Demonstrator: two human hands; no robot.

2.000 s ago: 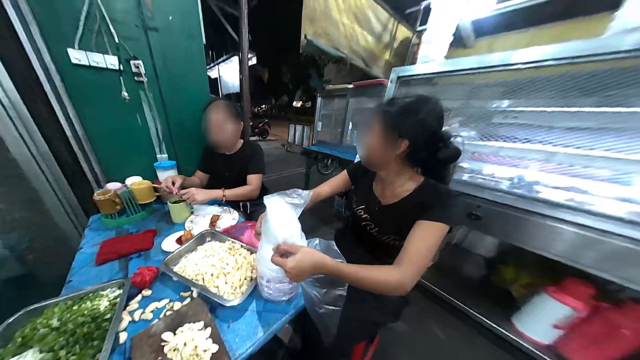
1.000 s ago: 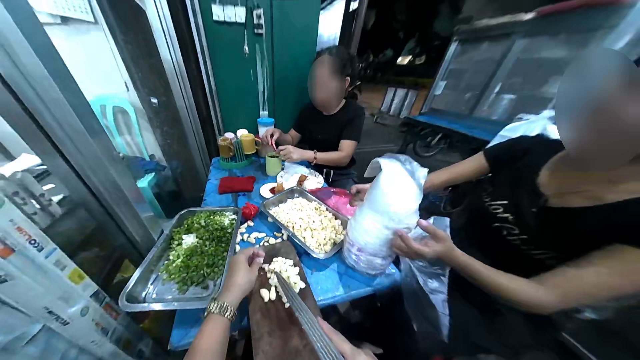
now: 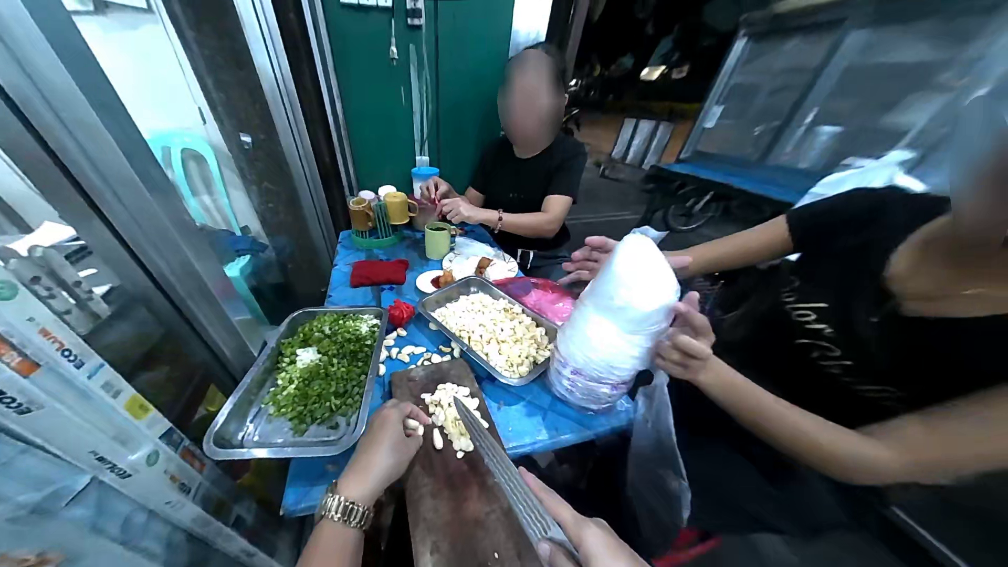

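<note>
My left hand [image 3: 387,445], with a metal watch at the wrist, pinches a pale peeled clove at the left side of a dark wooden cutting board [image 3: 453,512]. In my right hand [image 3: 579,528] is a knife [image 3: 512,476] with a ridged grey blade; its tip touches the pile of peeled garlic cloves [image 3: 453,409] on the board. Beyond the board, a metal tray [image 3: 465,364] holds many pale cut pieces. More cloves [image 3: 409,352] lie loose on the blue tabletop. At the left, another metal tray [image 3: 287,450] holds chopped greens with a little white on top.
A co-worker's hands [image 3: 685,342] hold a bagged white stack [image 3: 618,315] at the table's right edge. Another person [image 3: 528,169] sits at the far end near mugs [image 3: 400,209], plates [image 3: 504,269] and a red cloth [image 3: 379,272]. Glass doors with a metal frame stand at the left.
The view has swung left and down since the earliest frame. My hands and the knife, absent there, have come into sight. The co-worker's far hand has opened beside the white stack since one second ago.
</note>
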